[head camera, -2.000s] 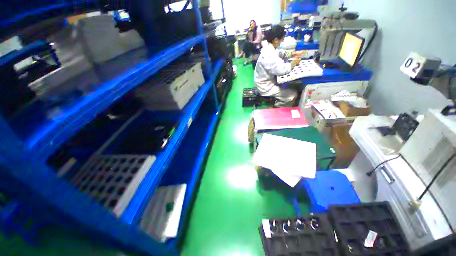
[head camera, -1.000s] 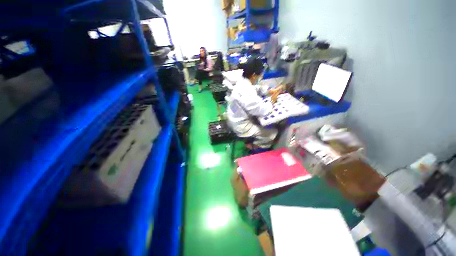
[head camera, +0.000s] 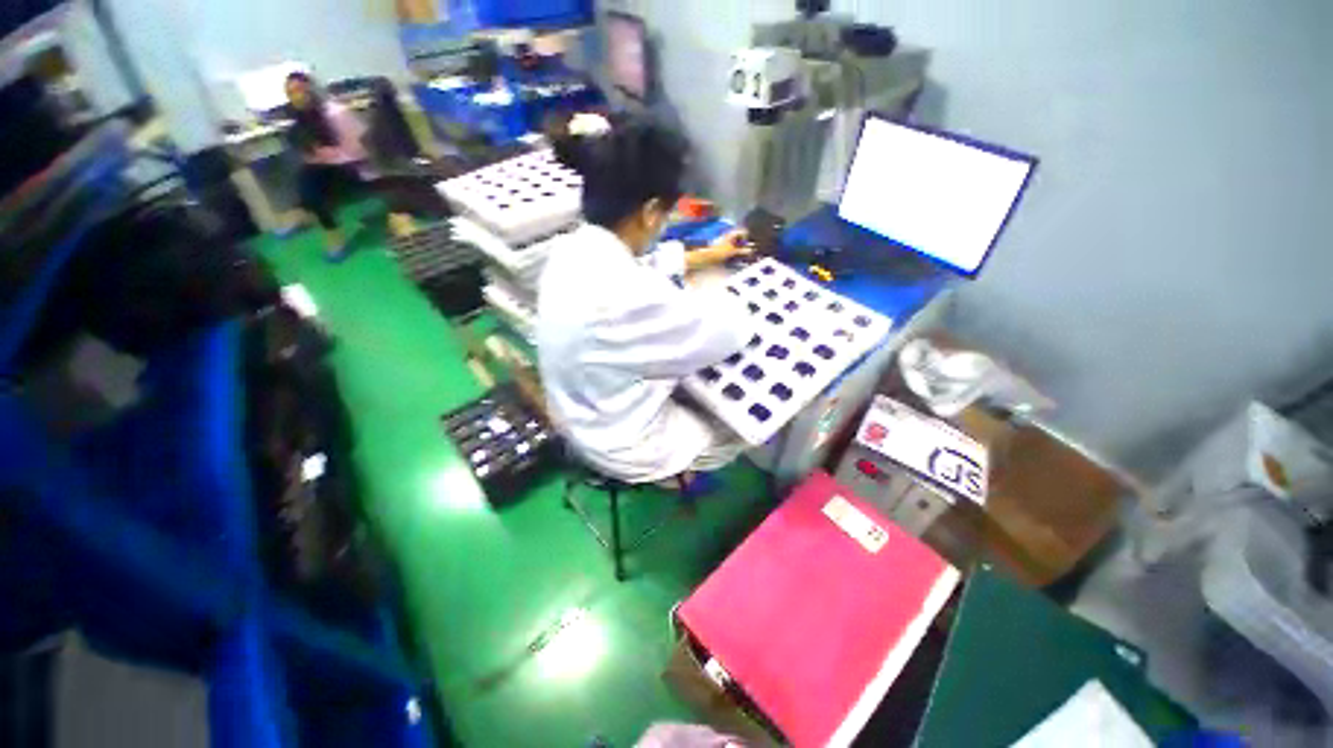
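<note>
Neither of my hands can be made out. A small blurred pinkish shape (head camera: 690, 737) is cut off by the bottom edge, and I cannot tell what it is. The red folder (head camera: 819, 607) lies nearest in front of me, on top of a box, with a pale label near its far edge. The dark green folder (head camera: 1023, 665) lies beside it on the right. A white sheet (head camera: 1089, 723) on the green folder is cut off by the bottom edge.
A seated person in white (head camera: 621, 336) works at a white tray (head camera: 790, 344) of dark watch units. Other things: stacked white trays (head camera: 512, 197), a lit monitor (head camera: 936, 190), open cartons (head camera: 1053, 497), a black crate (head camera: 497, 439), blue racks at left, green floor, another person far back.
The view has moved forward and swung right. The seated person, tray and red folder appear larger and nearer. The black foam trays and blue stool seen two seconds ago have left the lower view.
</note>
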